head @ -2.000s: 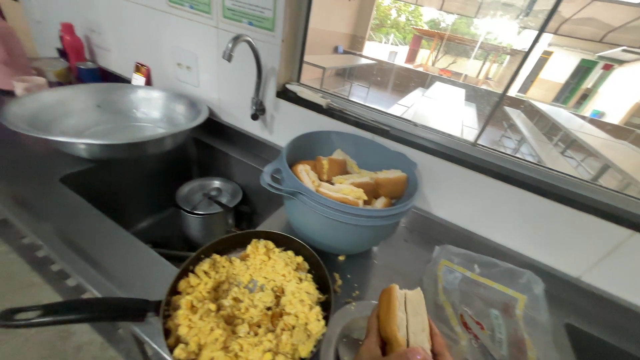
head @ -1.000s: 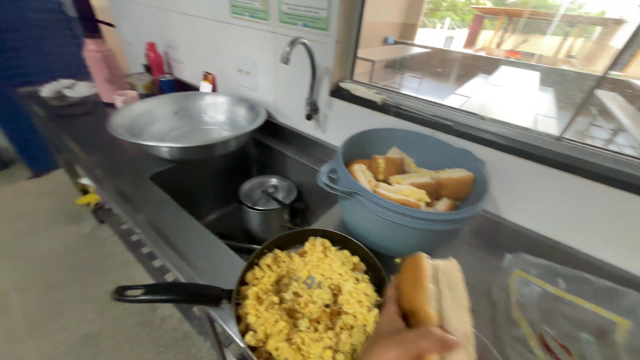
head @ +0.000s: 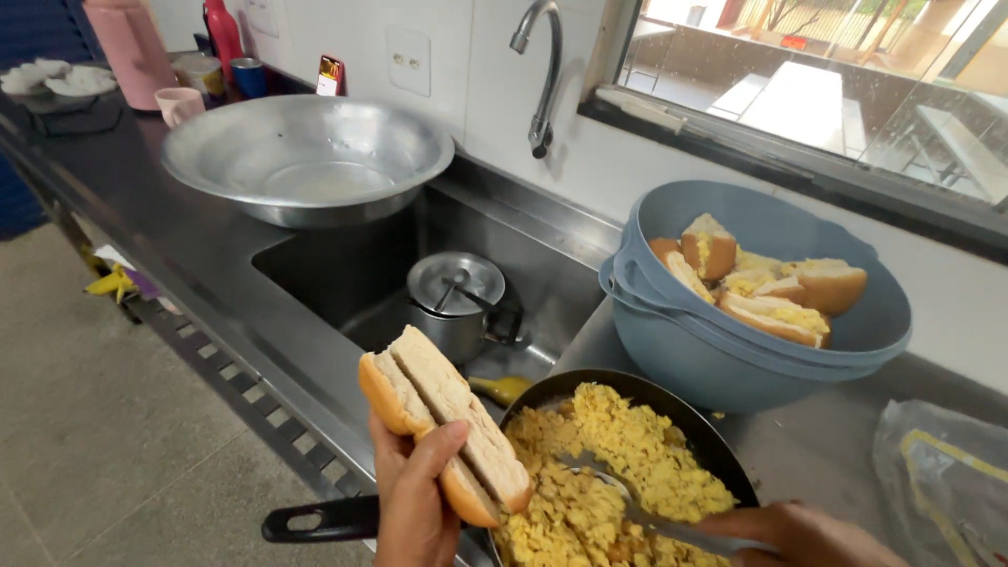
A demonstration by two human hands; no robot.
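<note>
My left hand (head: 417,488) holds a split bread roll (head: 445,421), its cut faces turned up, over the left rim of a black frying pan (head: 720,441). Scrambled eggs (head: 630,449) fill the pan. At the lower right my right hand (head: 795,535) grips the handle of a metal spoon (head: 661,524), whose bowl is in the eggs. Behind the pan, a blue-grey plastic bowl (head: 709,346) holds several bread rolls (head: 827,283) filled with egg.
A sink (head: 354,291) holds a lidded metal pot (head: 453,315). A wide aluminium basin (head: 307,157) stands at its far left edge, below the faucet (head: 551,79) and wall outlet (head: 408,61). The pan's black handle (head: 323,520) juts left past the counter edge. A plastic bag (head: 945,472) lies right.
My left hand and the roll have moved from the pan's right side to its left. My right hand now shows with a spoon in the eggs. The view has swung left.
</note>
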